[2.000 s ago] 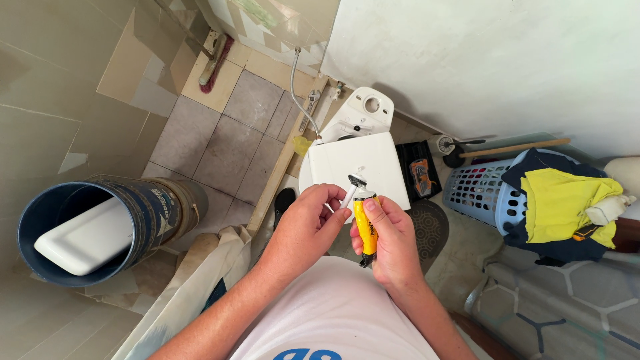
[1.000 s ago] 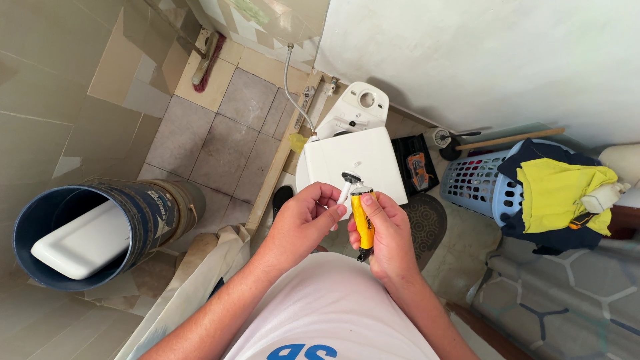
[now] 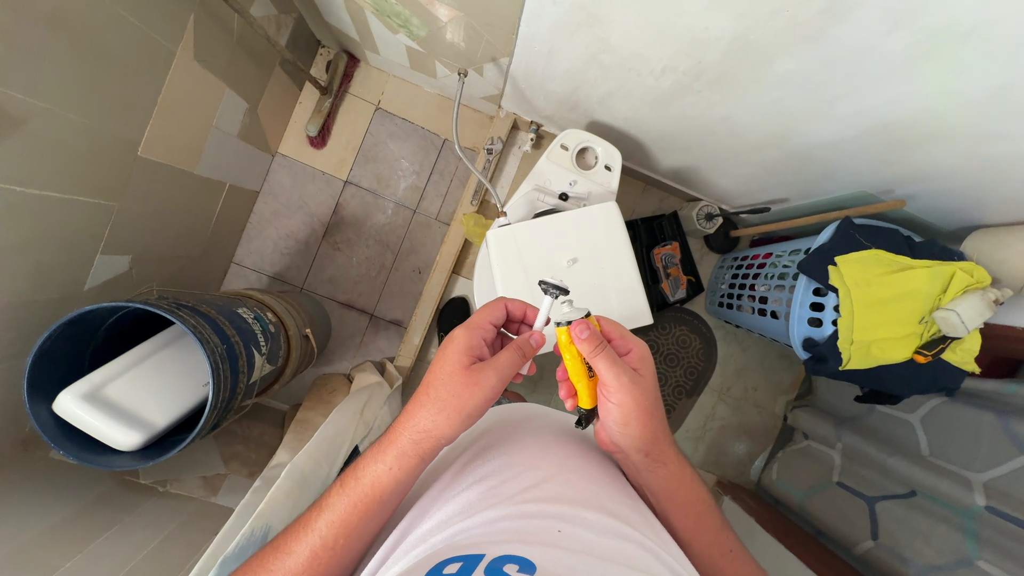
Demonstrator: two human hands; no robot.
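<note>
My left hand point(image 3: 496, 344) pinches the white plastic stem of a fitting point(image 3: 546, 304), which has a dark rubber washer at its upper end. In my right hand point(image 3: 620, 376) is a yellow squeeze tube point(image 3: 578, 364), its bottom end rolled up and its pale nozzle pointing up close to the washer. Whether nozzle and washer touch, I cannot tell. Below both hands lies a white toilet tank point(image 3: 572, 248), with a small pale part on its surface. Behind it shows the back of a white ceramic toilet bowl point(image 3: 588, 168) with a round hole.
A braided hose point(image 3: 458, 120) hangs by an adjustable wrench point(image 3: 488, 164) on the ledge. At left, a blue bucket point(image 3: 212, 392) holds a white tank lid point(image 3: 136, 388). Right are an open black case point(image 3: 690, 276), a plunger point(image 3: 722, 236) and a blue laundry basket point(image 3: 752, 292) under clothes. A broom point(image 3: 328, 104) leans upper left.
</note>
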